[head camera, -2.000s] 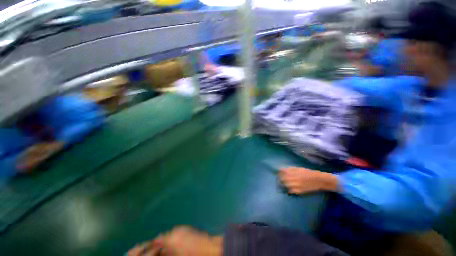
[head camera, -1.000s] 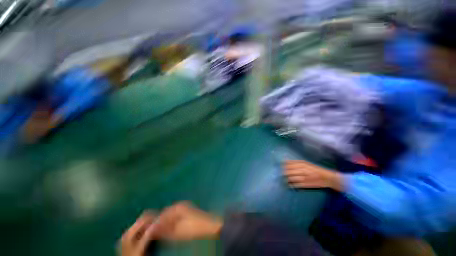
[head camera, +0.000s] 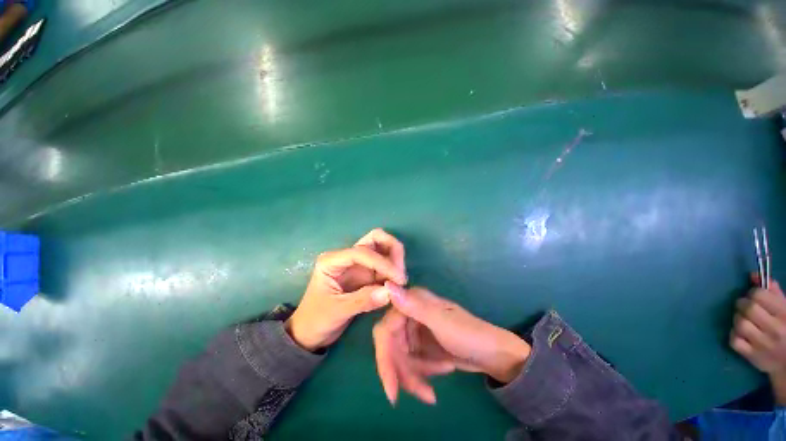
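My left hand (head camera: 345, 288) is over the green bench (head camera: 465, 189) near the middle of the view, its thumb and index finger brought together. My right hand (head camera: 444, 340) is beside it on the right, and its thumb and index fingertips touch the left fingertips. The other fingers of my right hand hang down, spread and slightly blurred. The fingertips hide whatever may be between them; no object shows clearly. Both hands are bare, with dark grey sleeves.
A blue plastic bin (head camera: 19, 269) stands at the left edge. At the right edge another person's hand (head camera: 762, 327) holds silver tweezers (head camera: 762, 258) pointing up. A pale post base (head camera: 762, 98) is at the upper right. A dark object (head camera: 19, 50) lies at the upper left.
The view has swung down from the blurred hall and neighbouring workers to the bench. Both my hands now show sharply near the middle, fingertips together.
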